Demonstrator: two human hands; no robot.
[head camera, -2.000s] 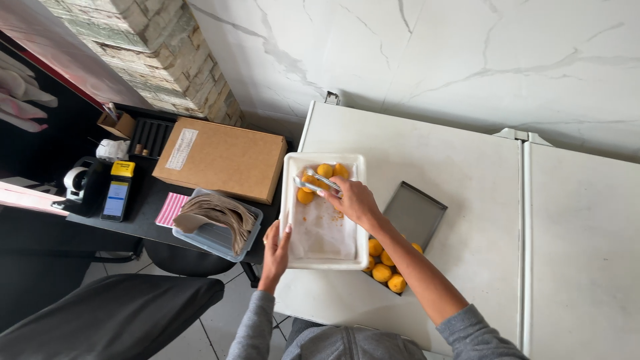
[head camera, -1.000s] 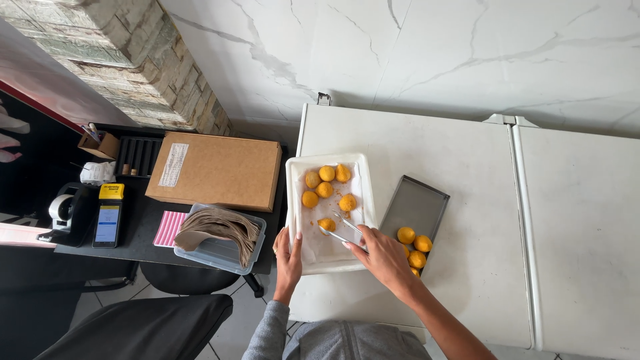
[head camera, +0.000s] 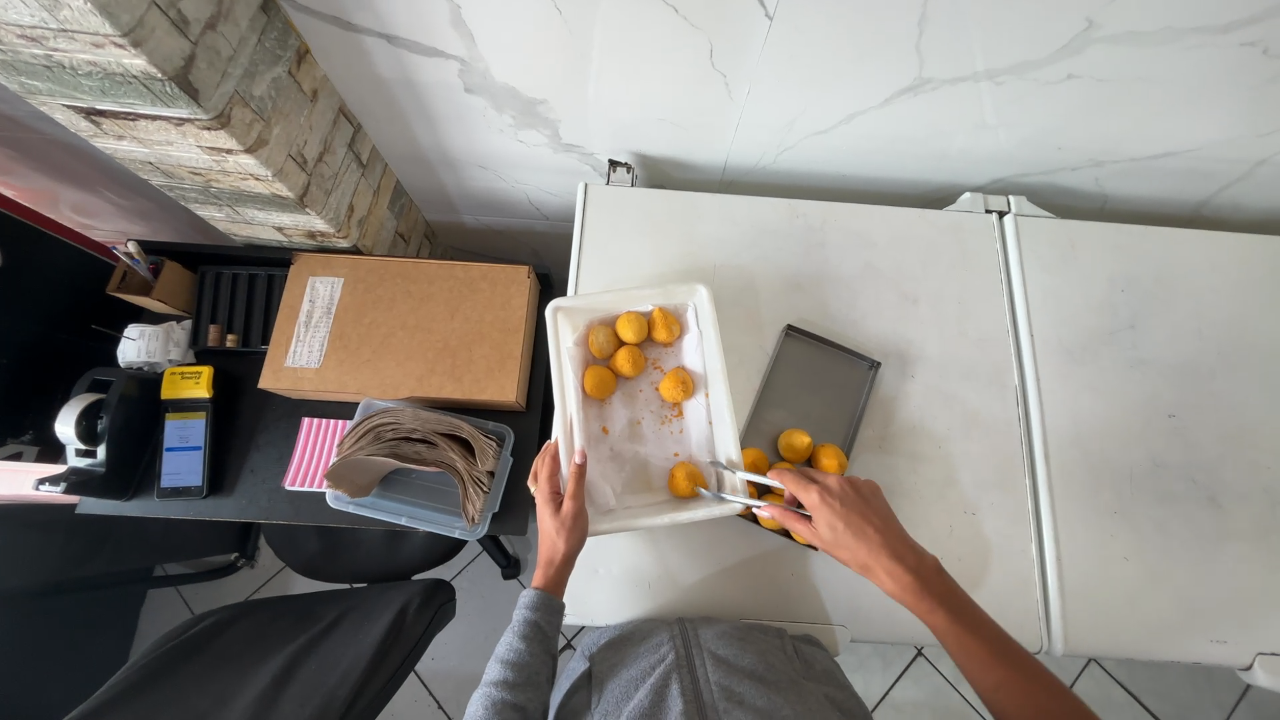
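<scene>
My left hand grips the lower left rim of a white plastic tub lined with paper. Several round orange breaded balls lie in the tub's upper part, with crumbs beside them. Metal tongs are in my right hand, their tips spread at the right side of a breaded ball near the tub's lower edge. Right of the tub, a dark metal tray holds several more balls at its lower end, partly hidden by my right hand and the tongs.
Tub and tray rest on a white chest freezer lid; a second lid adjoins it. The black desk at left bears a cardboard box, a plastic container of brown napkins, a card terminal and a tape dispenser. A black chair stands below.
Since the oldest frame the tongs have moved from the balls at the tub's top to its lower right. The balls in the tub lie more spread out. My left hand stays at the tub's left rim.
</scene>
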